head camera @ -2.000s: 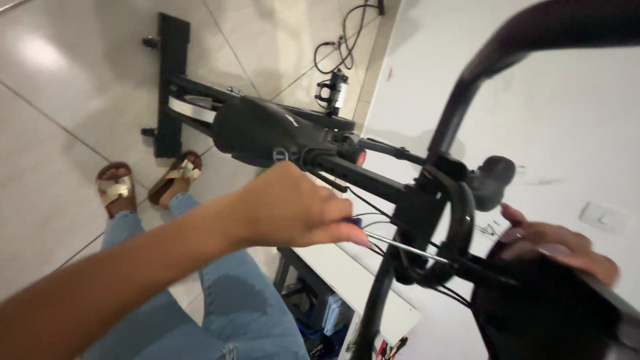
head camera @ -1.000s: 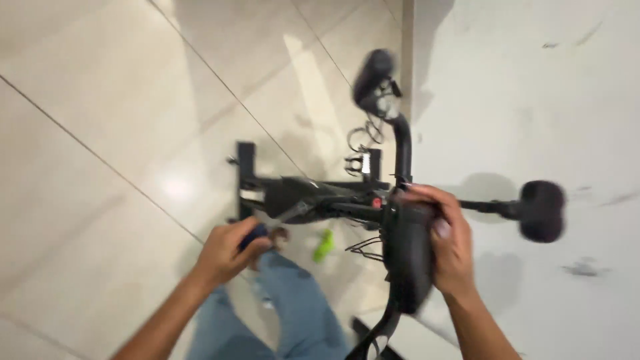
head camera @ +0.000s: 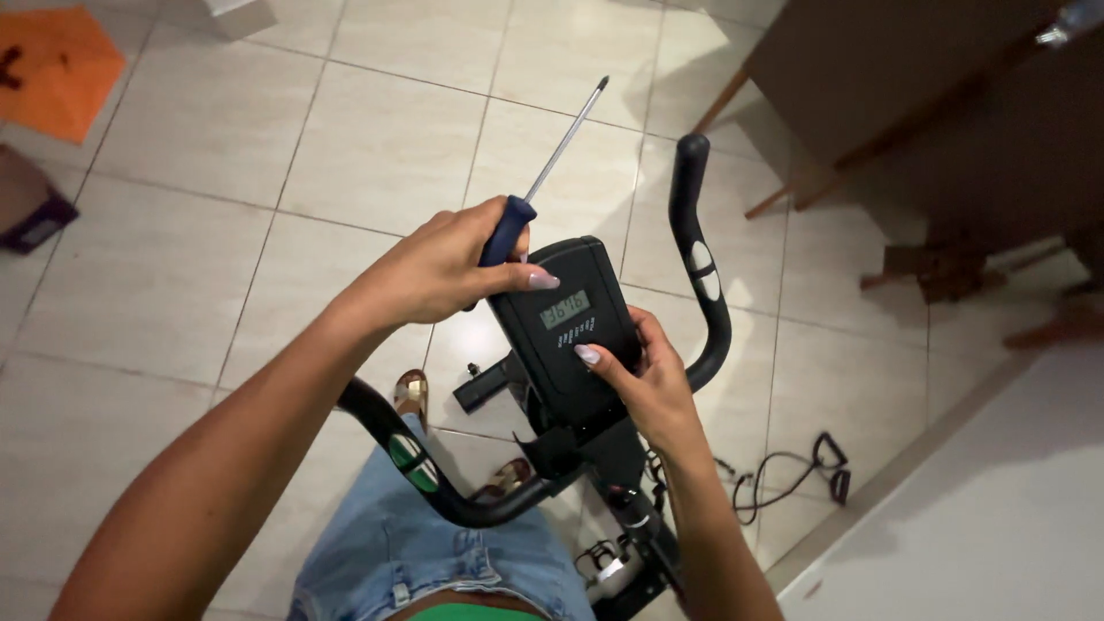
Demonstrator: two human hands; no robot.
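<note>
A Phillips screwdriver (head camera: pixel 507 231) with a dark blue handle is in my left hand (head camera: pixel 457 263), its metal shaft pointing up and to the right. That hand's thumb rests on the top edge of a black exercise bike console (head camera: pixel 565 354), whose small display is lit with digits. My right hand (head camera: pixel 651 379) grips the console's right side, thumb on its face. Below and around the console runs the black handlebar (head camera: pixel 461 509), with metallic pulse sensor plates on both sides. The console's underside is hidden.
Behind the bike frame (head camera: pixel 647 526), a black cord with a handle (head camera: pixel 785 457) lies on the tiled floor near a white wall (head camera: pixel 966 509). Wooden-legged furniture (head camera: pixel 871 95) stands at upper right. An orange item (head camera: pixel 56 73) and a box (head camera: pixel 30 203) lie at left.
The view has swung strongly. My left hand, near the handlebar stem two seconds ago, is now at the console's top with the screwdriver raised. My right hand still holds the console.
</note>
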